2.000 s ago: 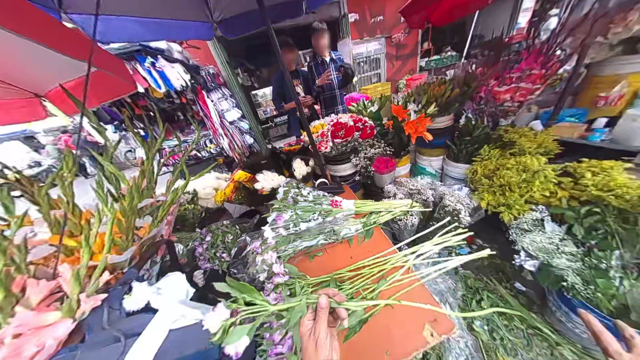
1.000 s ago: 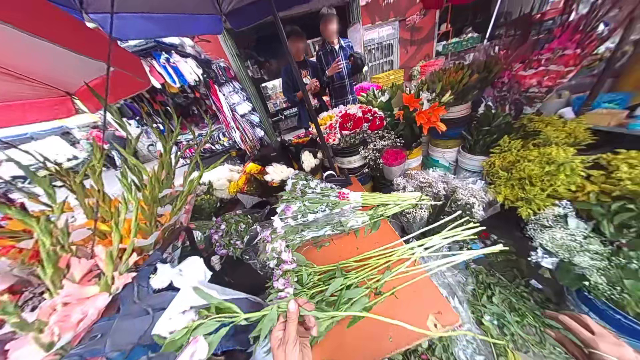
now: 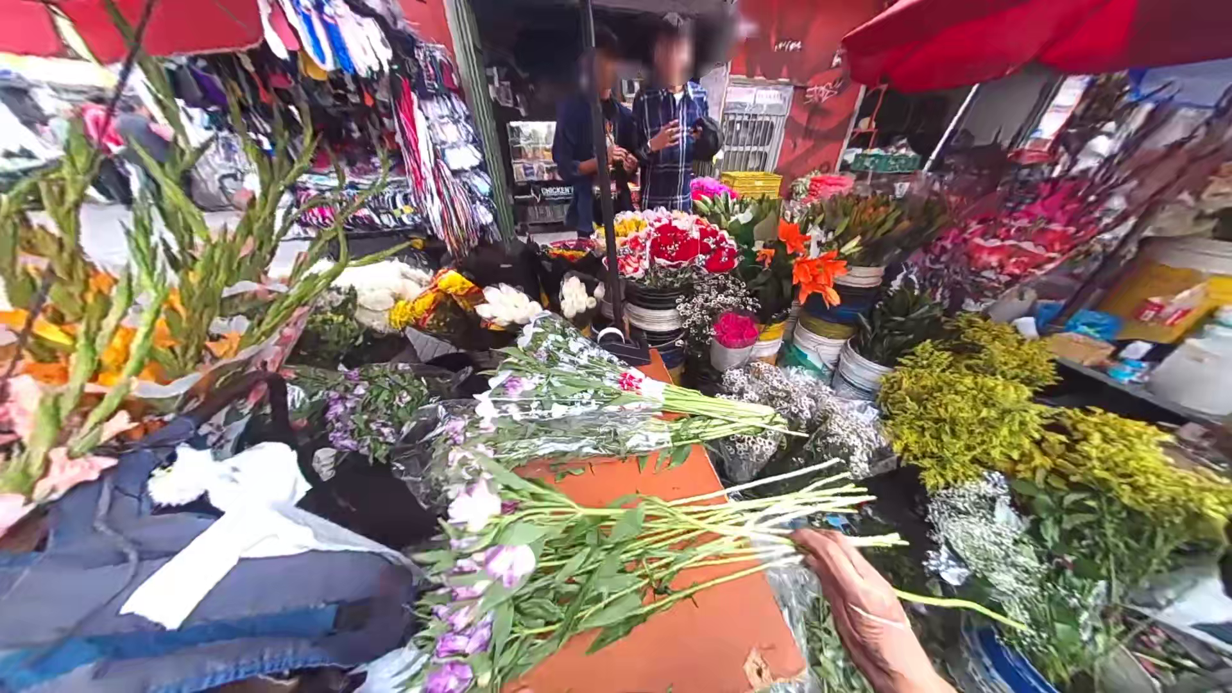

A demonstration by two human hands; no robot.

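Observation:
My right hand [image 3: 866, 606] is at the lower right, its fingertips touching the cut ends of a loose bunch of green flower stems [image 3: 674, 539]. Whether the fingers close around them cannot be told. The bunch lies across an orange board [image 3: 674, 635], with its purple and white blooms [image 3: 481, 568] to the left. One longer stem [image 3: 962, 604] sticks out beyond the rest, past my hand. Just behind lies a bouquet in clear wrap [image 3: 616, 385], its stems toward the right. My left hand is out of view.
A dark blue cloth [image 3: 221, 616] with a white ribbon-like strip [image 3: 241, 529] is at left, near gladioli [image 3: 144, 308]. Baby's breath [image 3: 982, 539] and yellow-green foliage [image 3: 962, 404] stand at right. Behind are flower buckets [image 3: 818, 346], a dark pole [image 3: 604, 173] and two standing people [image 3: 674, 144].
My right hand has come in from the right to the stem ends. My left hand, earlier at the leafy part of the long stem, has left the view. That stem's leafy end has shifted from the lower left.

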